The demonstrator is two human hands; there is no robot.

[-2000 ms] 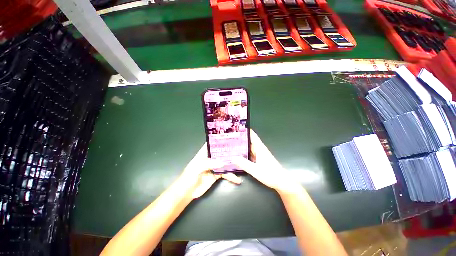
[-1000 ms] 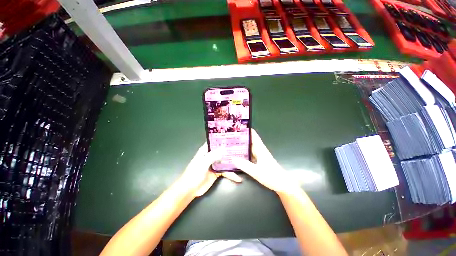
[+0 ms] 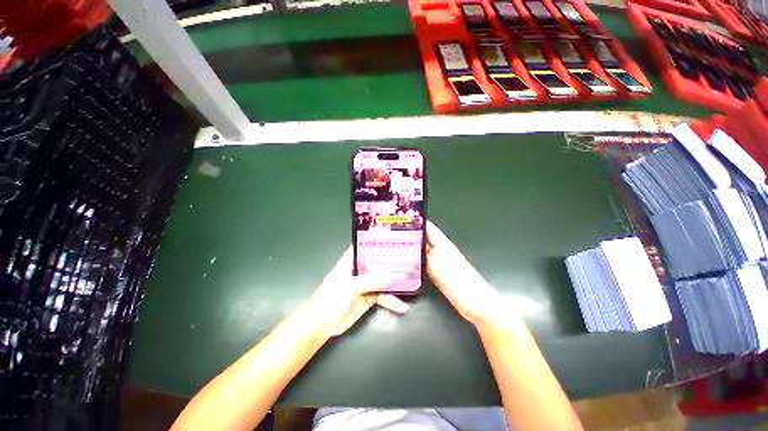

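A personal smartphone (image 3: 389,220) with a lit pinkish screen is upright in front of me above the dark green bench top. My left hand (image 3: 341,296) holds its lower left side, with the thumb over the lower screen and fingers beneath. My right hand (image 3: 455,271) is at its lower right edge; its thumb lies along the side, off the screen, and its other fingers are hidden behind the phone.
A red phone tray (image 3: 442,63) with open flip phones lies on the green belt (image 3: 337,84); another red tray (image 3: 665,55) is further right. Film or card stacks (image 3: 619,284) stand at right. A black wrapped mass (image 3: 76,227) is at left, beside a pale post (image 3: 181,67).
The red trays have moved right along the belt. The phone's screen picture has changed, with a yellow strip now at its middle. My right thumb has moved off the screen to the phone's edge.
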